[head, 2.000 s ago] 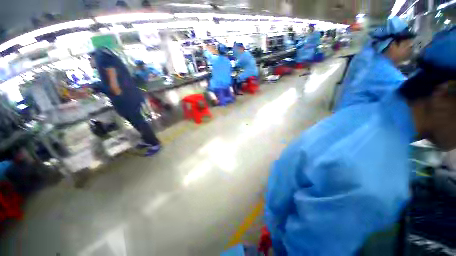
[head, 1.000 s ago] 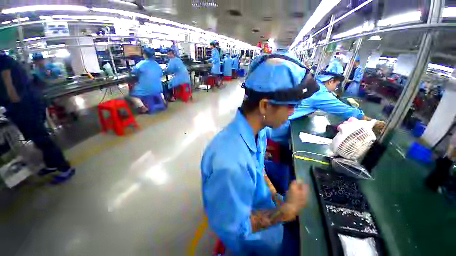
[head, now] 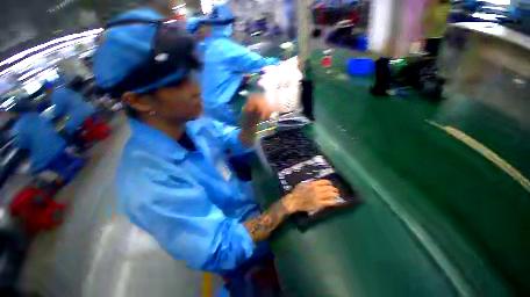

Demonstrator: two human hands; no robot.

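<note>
Neither of my hands is in view. A black parts tray (head: 351,196) lies on the green bench (head: 372,243), right of a person in blue. Its far compartment holds dark small parts (head: 285,142). The middle one holds scattered small white pieces (head: 307,169). The person's tattooed forearm reaches over, and that hand (head: 315,196) rests on the near compartment, largely covering it. The person's other hand (head: 259,109) is raised and blurred near the tray's far end. The view is motion-blurred.
A pale blurred fan (head: 283,87) stands beyond the tray by a dark post (head: 307,98). A second person in blue (head: 224,69) leans at the bench behind. A blue bin (head: 361,66) is further back. Red stools (head: 36,209) are at the left.
The view has swung right and closer, so the tray is now near the centre. The person's hand has gone from beside the tray onto its near compartment.
</note>
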